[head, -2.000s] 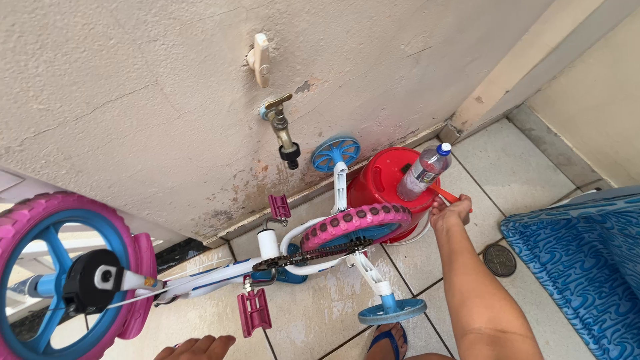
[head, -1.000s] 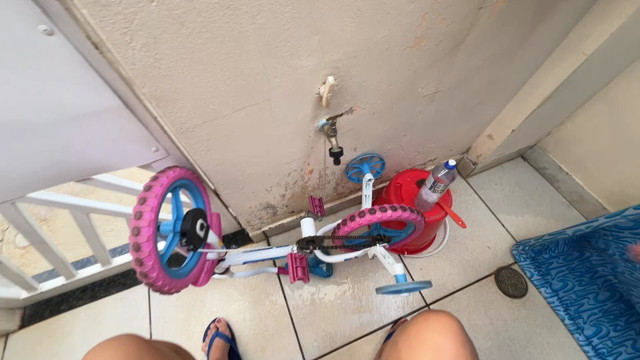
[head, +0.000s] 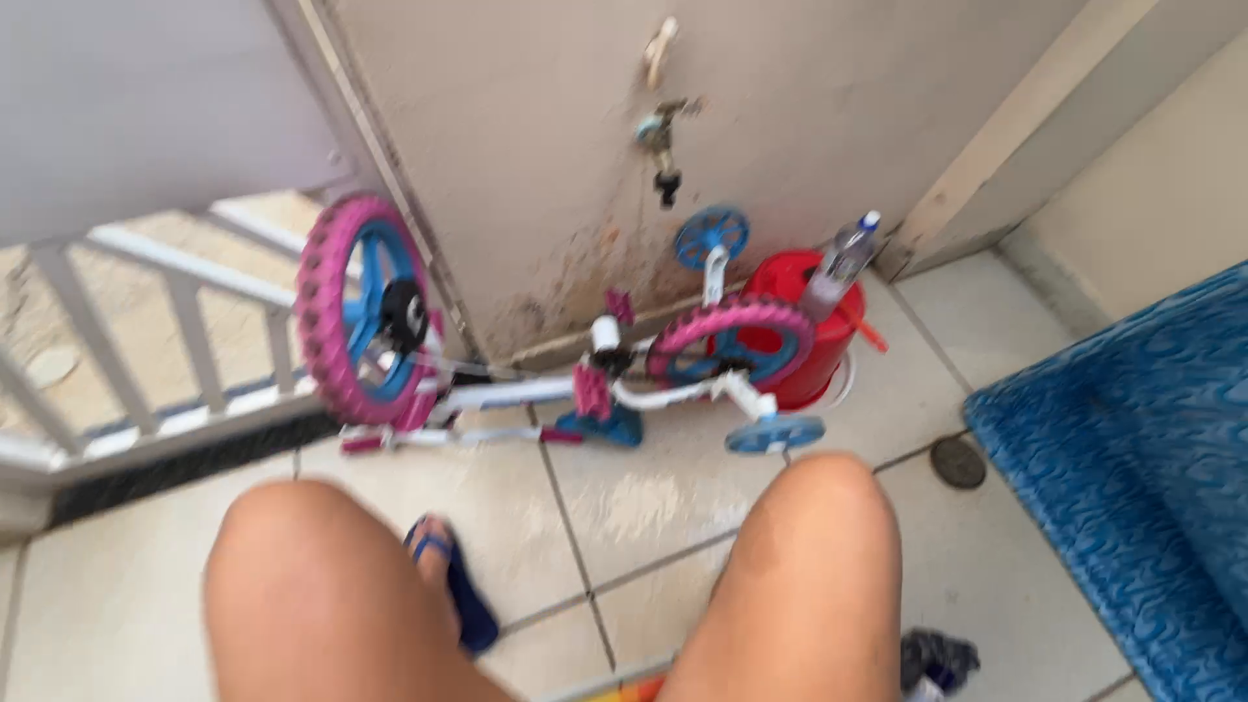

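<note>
Neither of my hands is in view. A child's bicycle lies upside down on the tiles, its pink front tire point(head: 322, 312) with blue spokes at the left and its pink rear tire point(head: 799, 341) at the right. Blue training wheels point(head: 712, 237) flank the rear one. A pink pedal point(head: 592, 391) and a blue saddle point(head: 604, 427) show in the middle. Behind the rear wheel stands a red bucket point(head: 814, 375). A clear plastic bottle with a blue cap point(head: 842, 268) and a red handle point(head: 868, 331) are at its top.
A brass tap point(head: 663, 146) juts from the wall above the bicycle. White gate bars point(head: 185, 312) stand at the left. A blue patterned cloth point(head: 1121, 429) is at the right, beside a round floor drain point(head: 957, 462). A dark crumpled item point(head: 936, 661) lies near my knee.
My right hand, which was at the bucket's red handle two seconds ago, has left the view, as has my left hand. The view has shifted, showing more gate and both my knees.
</note>
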